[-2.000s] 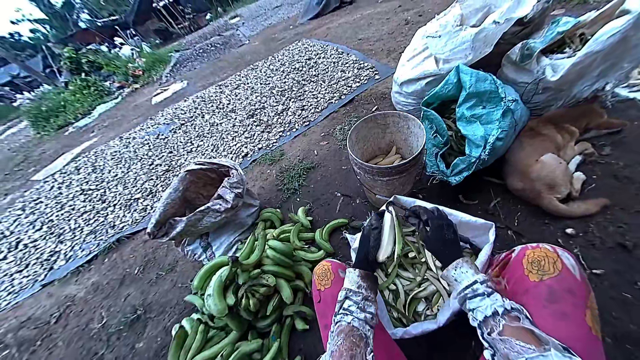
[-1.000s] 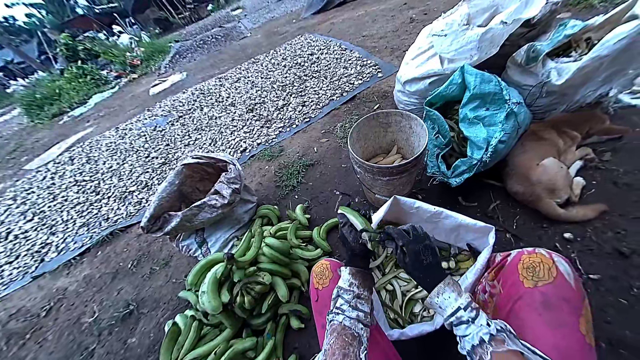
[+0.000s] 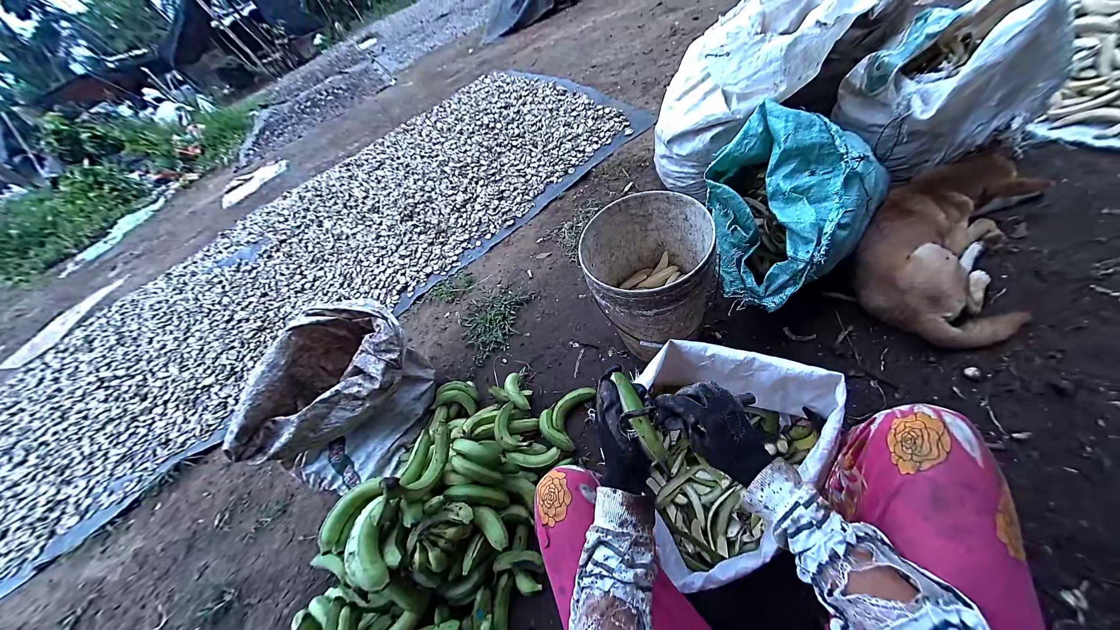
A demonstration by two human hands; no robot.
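Observation:
My left hand, in a black glove, holds a green plantain upright at a slant over the left side of a white sack. My right hand, also in a black glove, is at the plantain's right side with its fingers bent; whether it holds a tool is hidden. The white sack stands open between my knees, with plantain peels inside. A heap of green plantains lies on the ground left of my left knee. Peeled plantains lie in a worn bucket beyond the sack.
A teal sack holding peels stands right of the bucket, before white sacks. A brown dog lies at right. An open sack stands left, near a ground sheet covered with pale pieces.
Two seconds ago a pale, peeled plantain was in my left hand; by one second ago a green one was there. My right hand has since moved closer to the green plantain.

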